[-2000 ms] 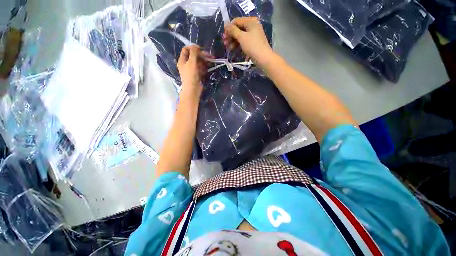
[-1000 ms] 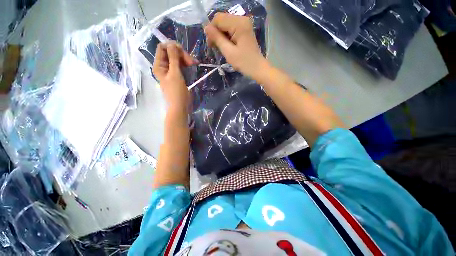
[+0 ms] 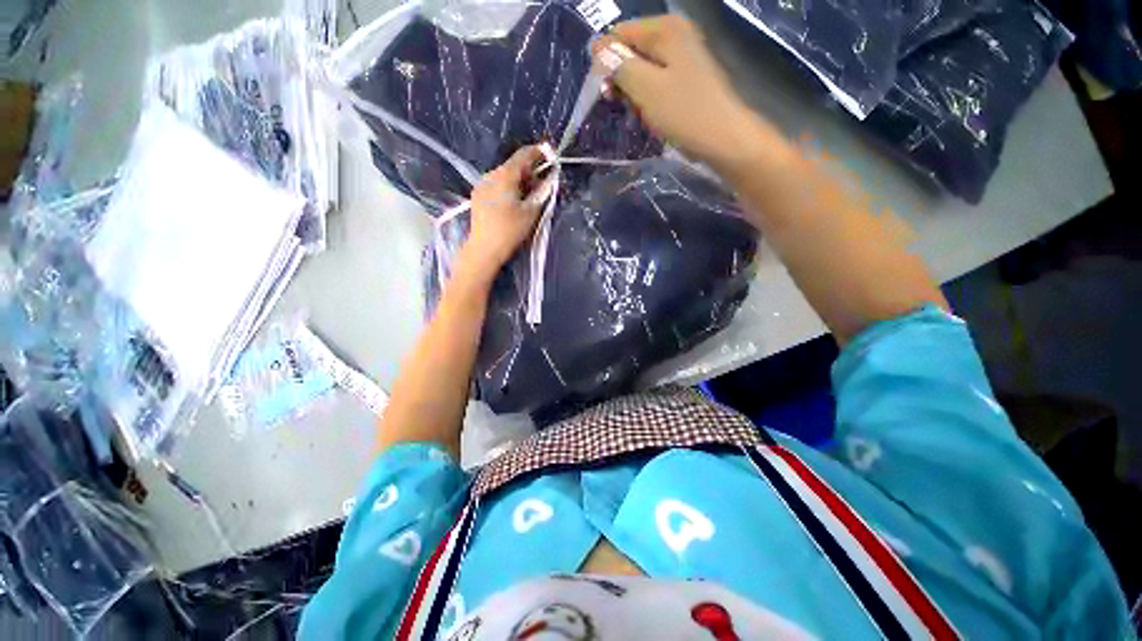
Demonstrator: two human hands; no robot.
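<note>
A bundle of bagged garments point(image 3: 614, 276), dark under glossy clear plastic, lies in front of me, cinched across its middle by a whitish tying strip point(image 3: 539, 257). The strip meets in a knot near the bundle's centre, and a loose tail hangs from it towards me. My left hand point(image 3: 511, 200) pinches the strip at the knot. My right hand point(image 3: 670, 78) grips another length of the strip up and to the right of the knot, near a small white barcode sticker point(image 3: 599, 13). The strip between the knot and my right hand looks taut.
White sheets point(image 3: 188, 244) lie stacked on empty polybags point(image 3: 282, 119) at the left. A pale blue printed piece point(image 3: 286, 378) lies nearer me. More bagged garments point(image 3: 958, 113) lie at the right. A pen point(image 3: 184, 486) is near the left front edge. A blue crate point(image 3: 787, 403) shows below the table.
My right hand has moved right, drawing the strip out from the knot. My left hand has moved right onto the knot. The loose tail now hangs over the bundle's near half.
</note>
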